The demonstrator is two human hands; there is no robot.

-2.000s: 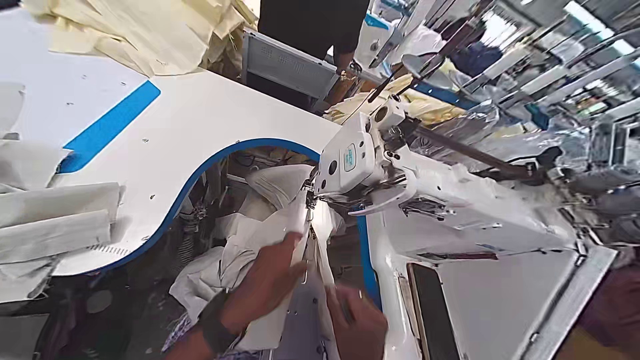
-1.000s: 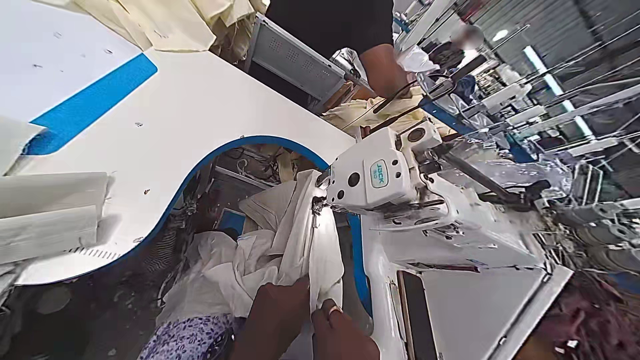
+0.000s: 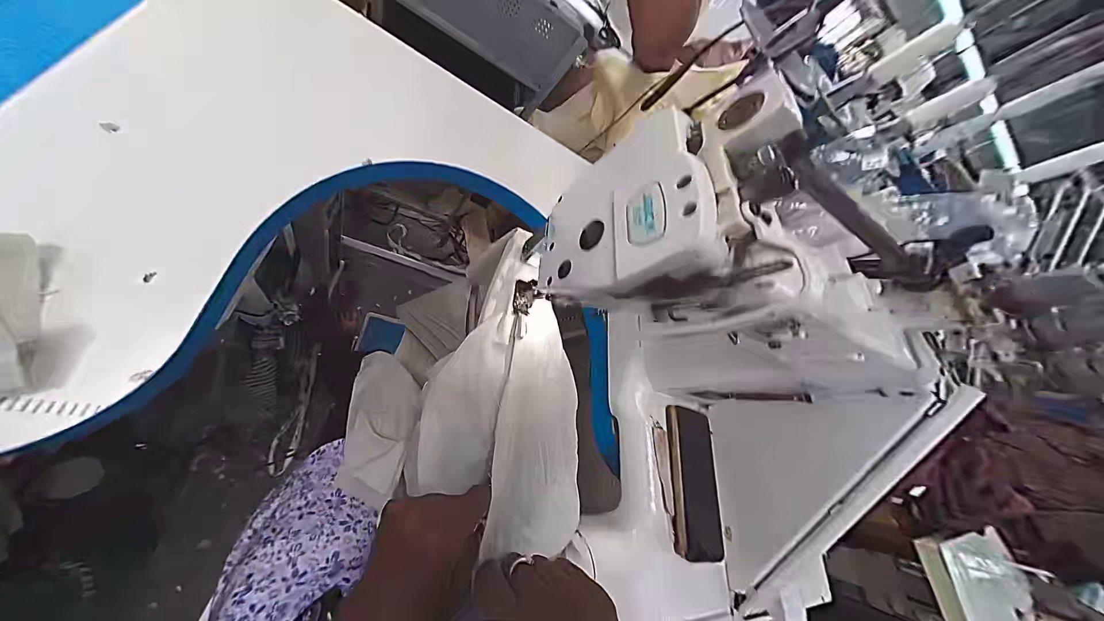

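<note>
White fabric runs from the needle area of a white industrial sewing machine down toward me. Its upper end lies under the presser foot, lit by a small lamp. My left hand is closed on the lower left part of the fabric. Just to its right, my right hand, with a ring on a finger, grips the fabric's lower edge. A seam or fold line runs lengthwise between the two sides of the cloth. My fingertips are partly hidden.
A white table with a blue curved edge wraps around the left of the machine. Folded pale cloth lies at its far left. A black phone-like object rests on the machine bed. Beyond the machine are a person's arm and cream cloth.
Both hands have moved down along the fabric, away from the needle, since the oldest frame. The fabric now lies stretched between needle and hands. The view has shifted closer to the machine.
</note>
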